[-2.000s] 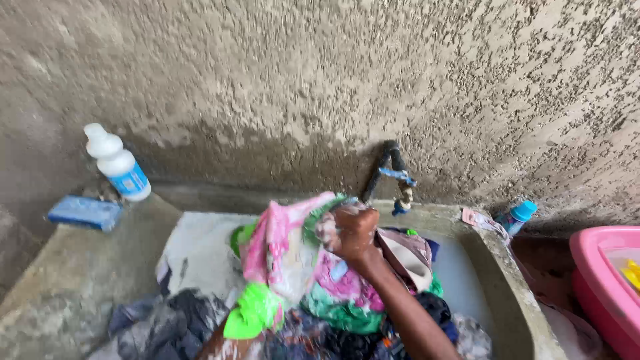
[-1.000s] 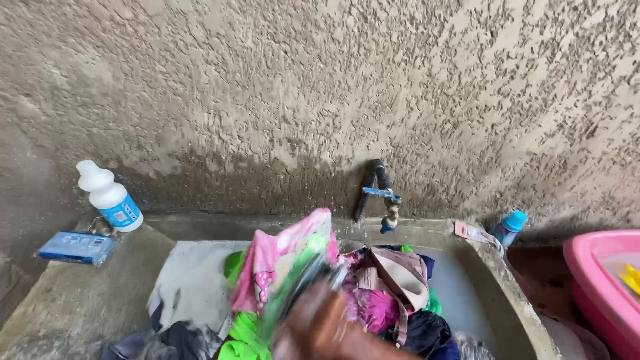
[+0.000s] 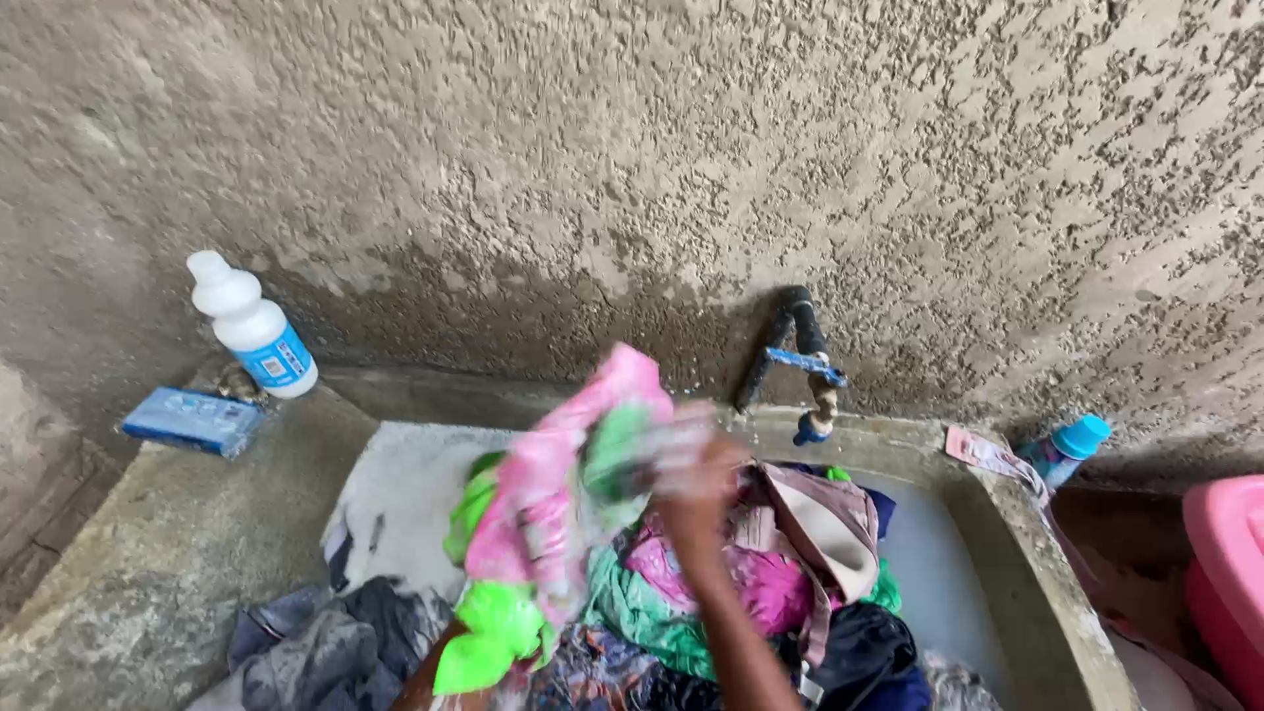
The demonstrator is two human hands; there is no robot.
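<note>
A soapy pink and green cloth (image 3: pixel 553 474) is raised above a heap of wet laundry in a concrete wash basin (image 3: pixel 1037 583). My right hand (image 3: pixel 696 459) is motion-blurred at the cloth's upper right side, with suds about it; its fingers cannot be made out. My left hand is mostly hidden beneath the pink cloth and a bright green cloth (image 3: pixel 494 637); only the forearm shows at the bottom. Beside my right forearm lie a magenta garment (image 3: pixel 770 588) and a mauve and beige one (image 3: pixel 825 523). Cloudy water (image 3: pixel 928 563) fills the basin's right part.
A white bottle with a blue label (image 3: pixel 262 341) and a blue packet (image 3: pixel 193 420) are on the left ledge. The tap (image 3: pixel 815 395) juts from the rough wall. A blue-capped bottle (image 3: pixel 1066 449) stands at the right, near a pink tub (image 3: pixel 1229 573). Dark clothes (image 3: pixel 326 642) lie at lower left.
My right hand has moved up from low in front of the pink cloth to its upper right side. The bright green cloth and left forearm show more than one second ago.
</note>
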